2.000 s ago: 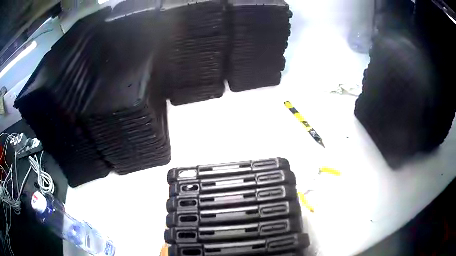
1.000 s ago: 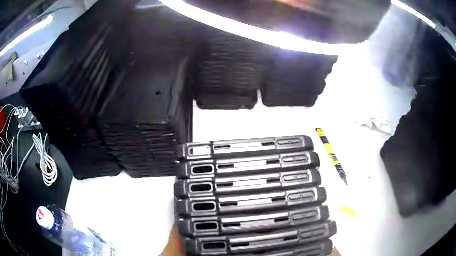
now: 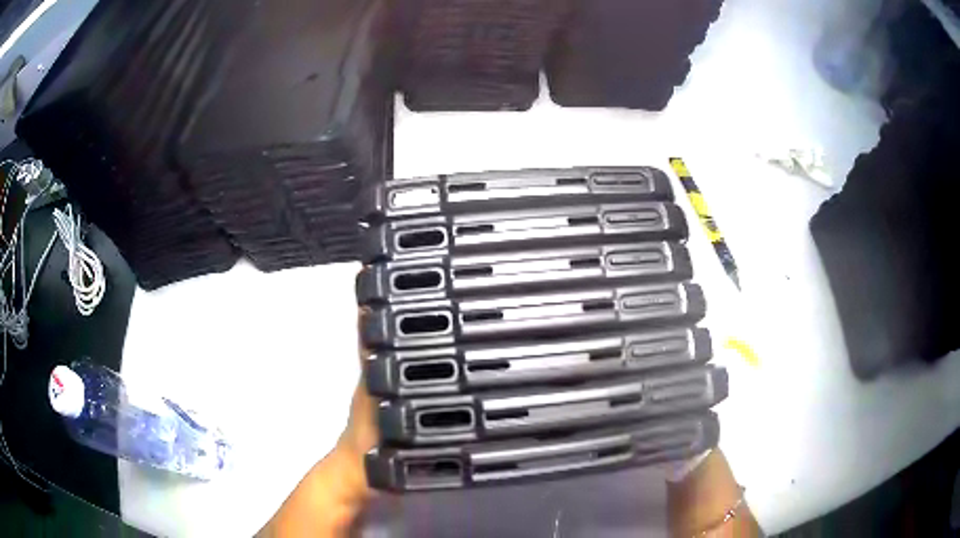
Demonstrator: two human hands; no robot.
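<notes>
A stack of several black tablet cases [image 3: 537, 326] is in the middle, their slotted long edges facing up to me. My left hand [image 3: 342, 473] is at the stack's lower left side and holds it; its fingers are mostly hidden by the cases. My right hand [image 3: 707, 494] holds the stack's lower right side; its fingers are partly hidden and blurred, and a thin bracelet shows at the wrist. The underside of the stack is hidden.
Tall stacks of black cases stand at left [image 3: 284, 200], at the back [image 3: 474, 53] and at right [image 3: 895, 273]. A striped yellow-black knife [image 3: 705, 219], a yellow handle [image 3: 742, 351] and a small white crumpled item [image 3: 797, 163] lie at right. A clear bottle [image 3: 147, 426] and white cables [image 3: 79, 263] are at left.
The stack has moved up in the picture and shows more of its near cases. Both hands have come into view at its sides. The view has also shifted, with the surrounding stacks and bottle now higher.
</notes>
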